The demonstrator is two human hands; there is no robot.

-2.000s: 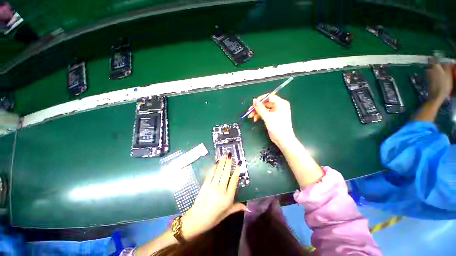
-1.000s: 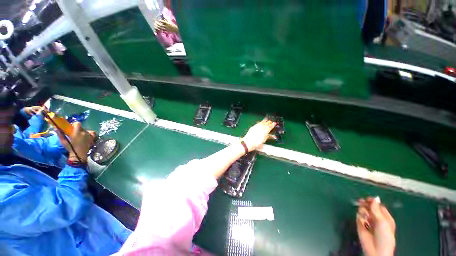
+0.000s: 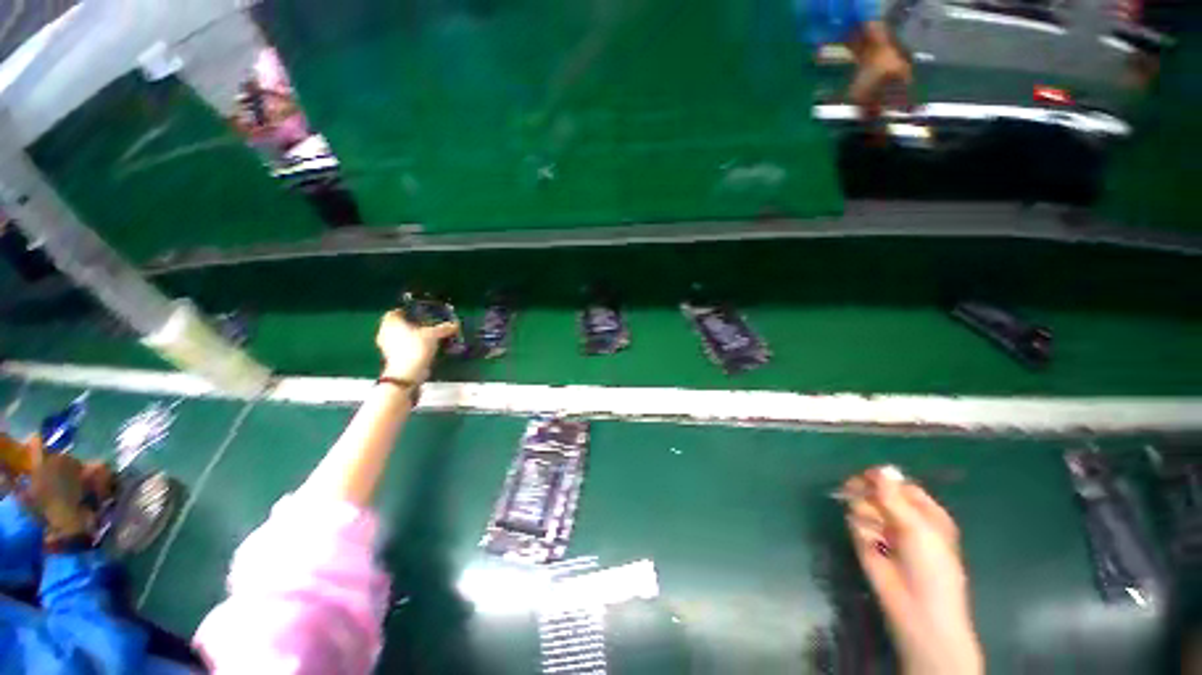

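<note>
My left hand (image 3: 411, 350), bare below a pink sleeve, reaches over the white rail to the conveyor and grips a dark phone unit (image 3: 429, 311), partly hidden by the fingers. My right hand (image 3: 903, 541) is over the bench at the right, fingers pinched together. The tweezers (image 3: 850, 493) in it show only as a thin blurred trace. An open-back phone unit (image 3: 538, 491) lies on the bench by the rail. A white strip (image 3: 626, 582) lies across the dotted sheet (image 3: 572, 636) below it. A dark patch left of my right forearm is too blurred to name.
The white rail (image 3: 738, 405) separates the bench from the green conveyor, which carries several phones (image 3: 725, 335). More phones lie at the bench's right (image 3: 1110, 528). At far left are a neighbour's blue sleeve (image 3: 79, 600), hand and round dish (image 3: 143, 512). A pale post (image 3: 198, 346) stands by the rail.
The phone unit before me has left its place under my left hand. My left hand has reached onto the conveyor, then farther left along it. The camera view has turned and lifted.
</note>
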